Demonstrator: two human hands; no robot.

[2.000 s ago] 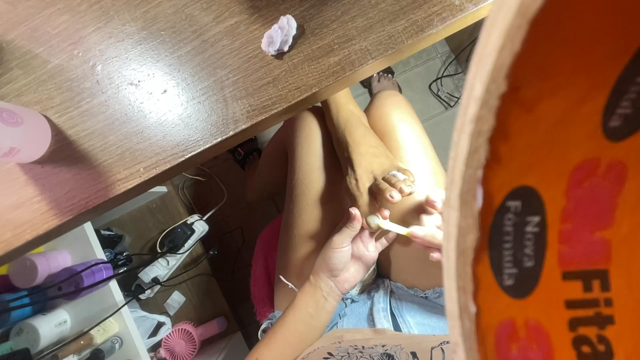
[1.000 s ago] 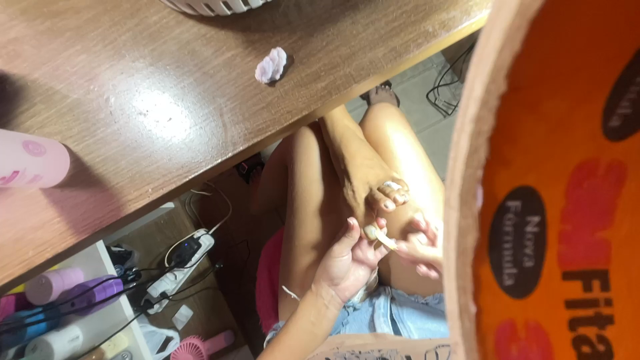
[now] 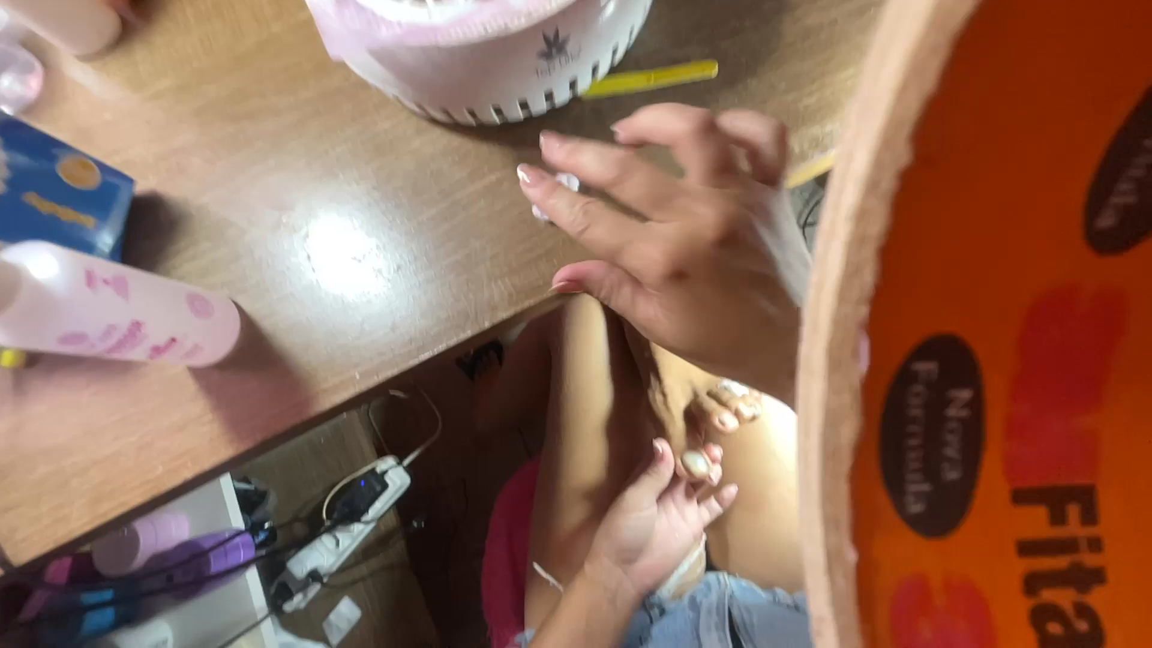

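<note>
My left hand, palm up over the lap, has its fingers curled around a small pale rounded thing, whose kind is unclear. Just beyond it a bare foot with something white on its toes rests by the thigh; whose foot it is cannot be told. My right hand, blurred and with fingers spread, reaches across the edge of the wooden table. Its index fingertip is over or beside a small lilac flower-like piece, partly hidden; contact cannot be told.
A pink and white vented device stands at the top, with a yellow stick beside it. Left are a pink bottle and blue box. A large orange-lined ring blocks the right. Below lie a power strip and cables.
My right hand has left the pale stick-like thing near my left hand and moved up over the table. My left hand stays by the foot. The view has shifted, showing more of the table.
</note>
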